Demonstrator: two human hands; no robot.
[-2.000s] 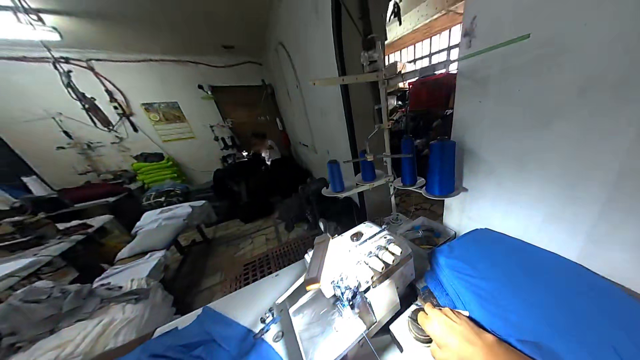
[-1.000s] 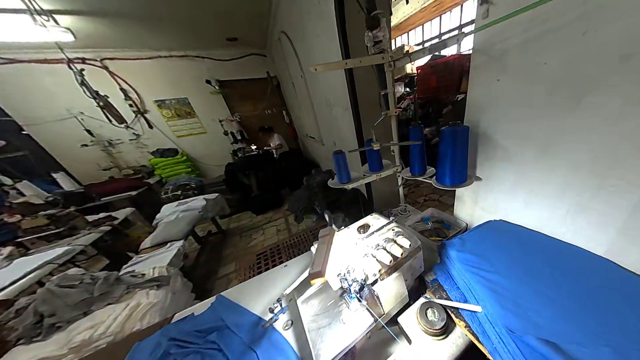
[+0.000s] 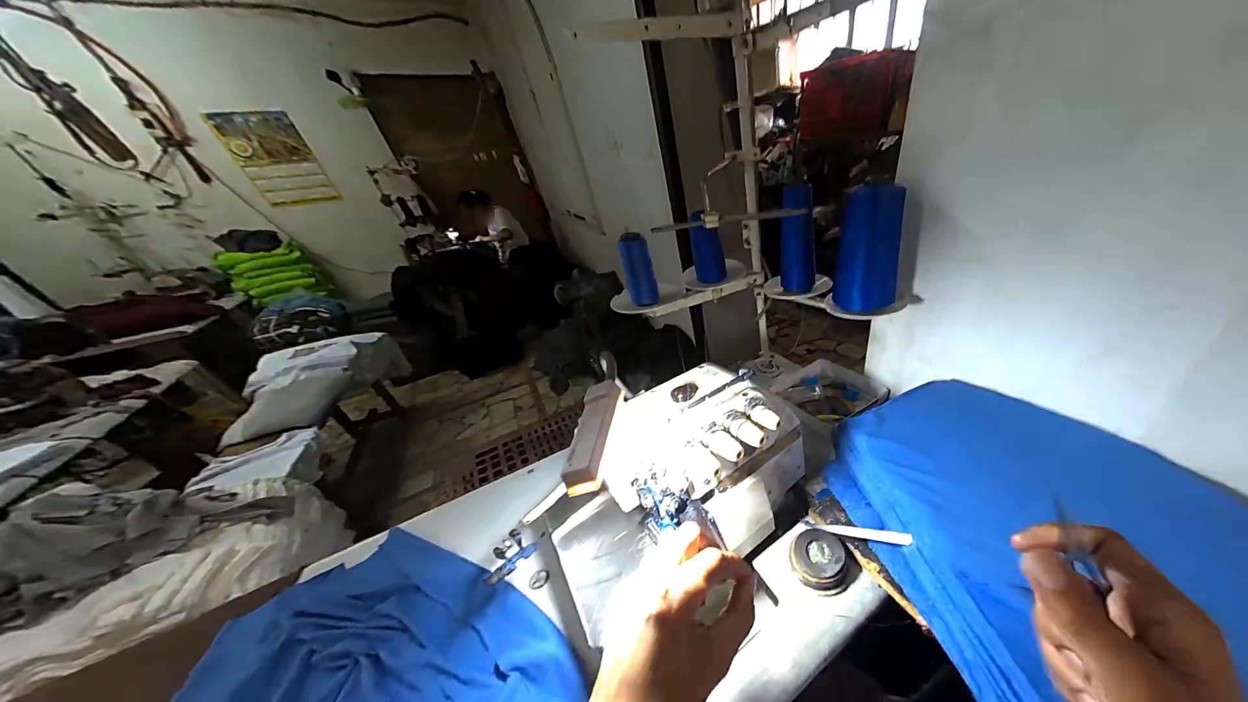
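Note:
An overlock sewing machine (image 3: 721,429) with a pale body stands at the centre, blue thread about its needle area. My left hand (image 3: 687,609) is at that needle area, thumb and forefinger close together in strong glare; whether they pinch anything cannot be told. To the right, my right hand (image 3: 1121,604) is raised over folded blue fabric (image 3: 985,468), its fingers closed around a small, thin, pointed tool, blurred. A round dark-rimmed dish (image 3: 820,559) lies on the machine table between the hands, beside a white stick (image 3: 868,534). More blue fabric (image 3: 390,624) lies at lower left.
Blue thread cones (image 3: 870,249) stand on a thread stand (image 3: 749,195) behind the machine. A plastic tray (image 3: 829,385) of small items is beside it. A white wall (image 3: 1072,214) rises at right. Piled garments (image 3: 175,546) lie at left. A person (image 3: 497,226) sits at the back.
Two seconds ago a hand was at the round dish; one second ago no hand showed. Now my left hand is at the needle area and my right hand is over the folded fabric with a small tool.

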